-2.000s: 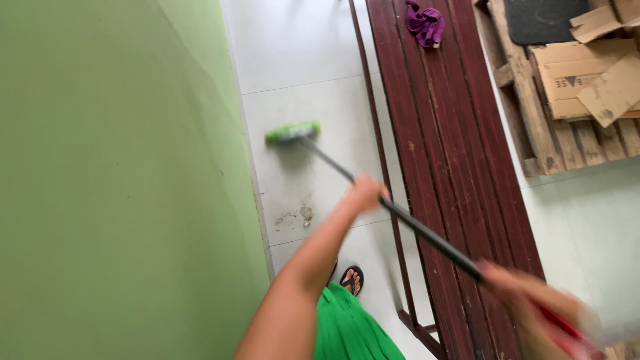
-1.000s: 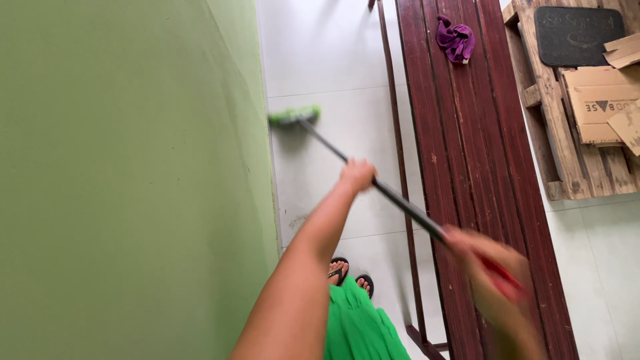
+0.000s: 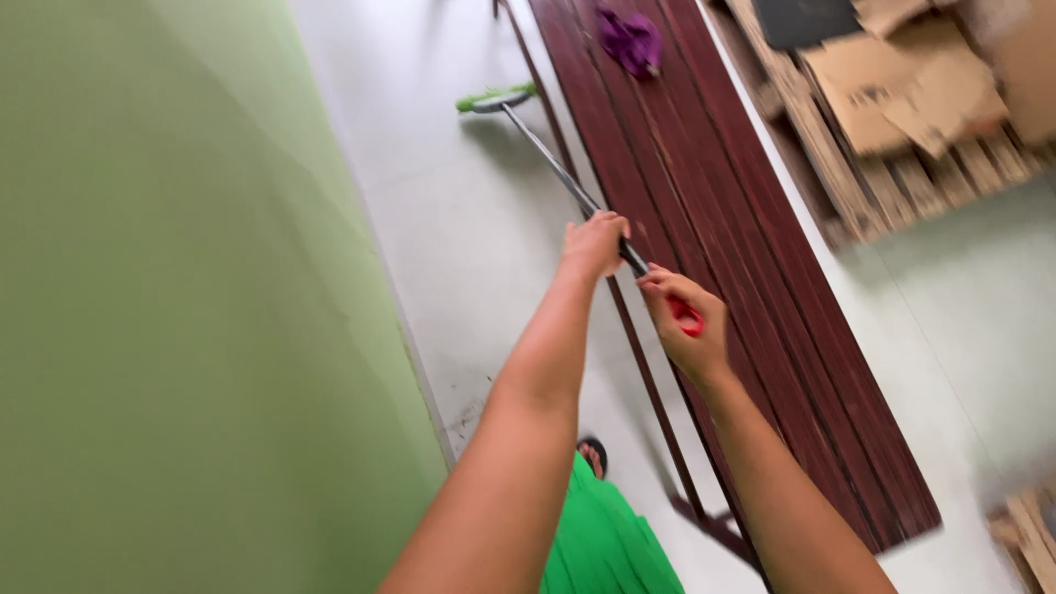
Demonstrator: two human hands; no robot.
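A long-handled floor brush with green bristles [image 3: 497, 100] reaches away from me, its head over the pale floor beside a thin dark rail. My left hand [image 3: 597, 242] is closed around the middle of its grey and black pole. Close behind it, my right hand [image 3: 686, 320] grips the pole's end, where a red tip shows between the fingers. Both hands are above the near edge of a dark red slatted wooden bench [image 3: 742, 247]. Whether the bristles touch the floor cannot be told.
A green wall [image 3: 190, 289] runs along the left. On the bench lies a crumpled purple cloth [image 3: 631, 41]. At the upper right, a wooden pallet [image 3: 858, 198] holds flattened cardboard [image 3: 907, 91] and a dark board [image 3: 804, 18]. Dark specks [image 3: 466, 410] mark the floor near the wall.
The brush head has moved from beside the wall toward the bench rail. My right hand has come closer to my left hand on the pole.
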